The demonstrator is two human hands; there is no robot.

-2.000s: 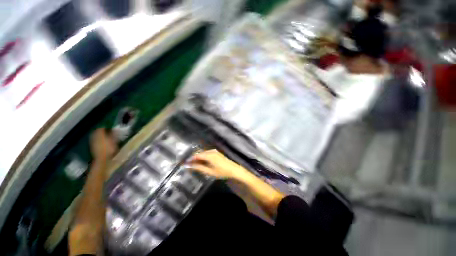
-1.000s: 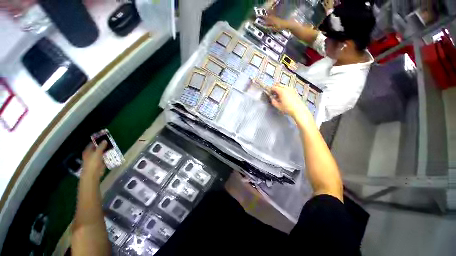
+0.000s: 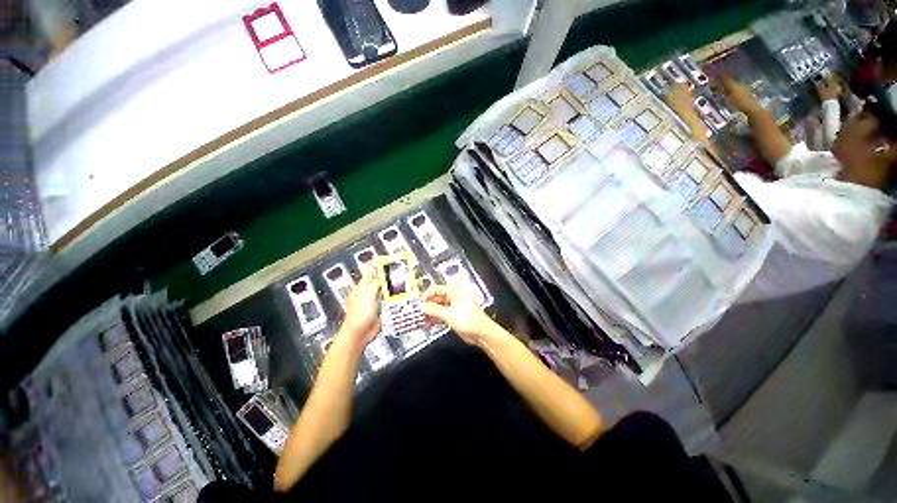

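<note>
A front cover [image 3: 399,279] with a yellow frame around a dark window and a key area below is held over the clear tray. My left hand [image 3: 364,312] grips its left edge. My right hand [image 3: 450,308] has its fingertips at its lower right edge. Whether a phone unit lies behind the cover cannot be told. The blister tray [image 3: 369,236] lies beneath both hands, with white phone housings in its pockets. The hands hide part of the tray.
Foam-lined parts trays [image 3: 629,236] with gold-framed covers are stacked at right, another stack [image 3: 108,393] at lower left. Phone units [image 3: 327,195] lie on the green belt, others [image 3: 244,356] beside the tray. A red frame [image 3: 275,37] and black smartphone [image 3: 358,29] lie on the shelf. A coworker [image 3: 816,187] is at right.
My right hand has come back from the parts tray at right. My left hand has moved from above the belt to above the blister tray. Both now meet at the yellow-framed cover. The view has turned.
</note>
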